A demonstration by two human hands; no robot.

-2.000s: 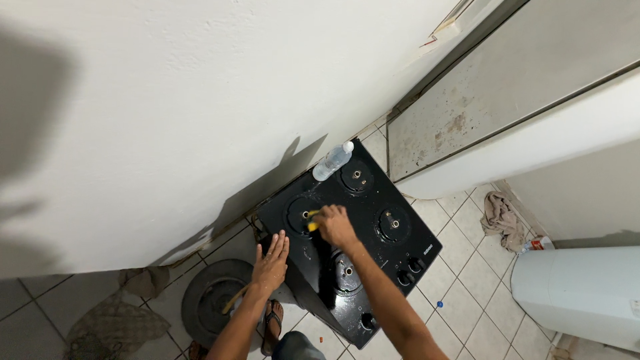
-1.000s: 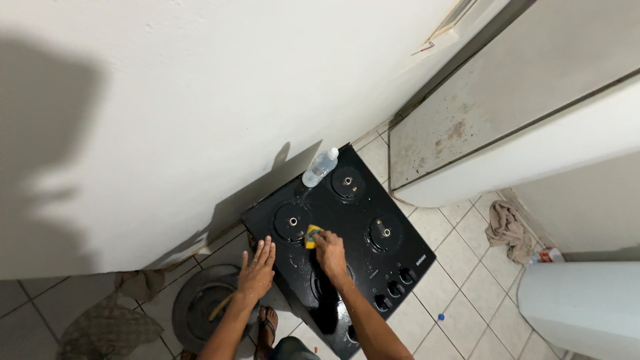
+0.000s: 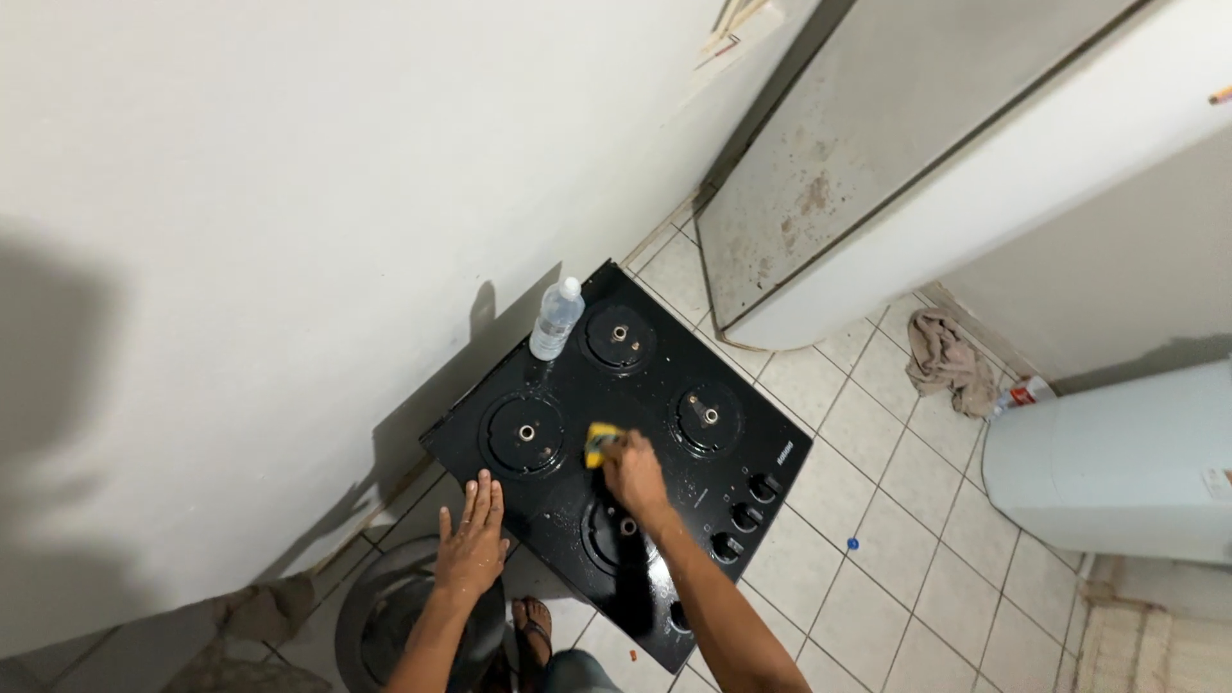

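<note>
A black gas cooktop [image 3: 635, 404] with several burner bases and knobs has a wet, shiny surface. My right hand [image 3: 635, 478] grips a yellow sponge [image 3: 602, 445] against the middle of the cooktop, between the burner bases. With fingers spread, my left hand [image 3: 474, 539] rests at the cooktop's left edge and holds nothing. A clear plastic bottle with a white cap [image 3: 557, 320] stands on the cooktop's far left side, by the wall.
A round dark tub [image 3: 371, 616] sits on the tiled floor at lower left, near my sandalled foot. A stained white appliance [image 3: 818, 183] stands beyond the cooktop. At right are a crumpled cloth [image 3: 948, 361], a pale cylindrical appliance [image 3: 1107, 462] and a blue cap [image 3: 853, 544].
My right hand has moved the sponge from beside the left burner base toward the cooktop's middle. My left hand remains at the edge.
</note>
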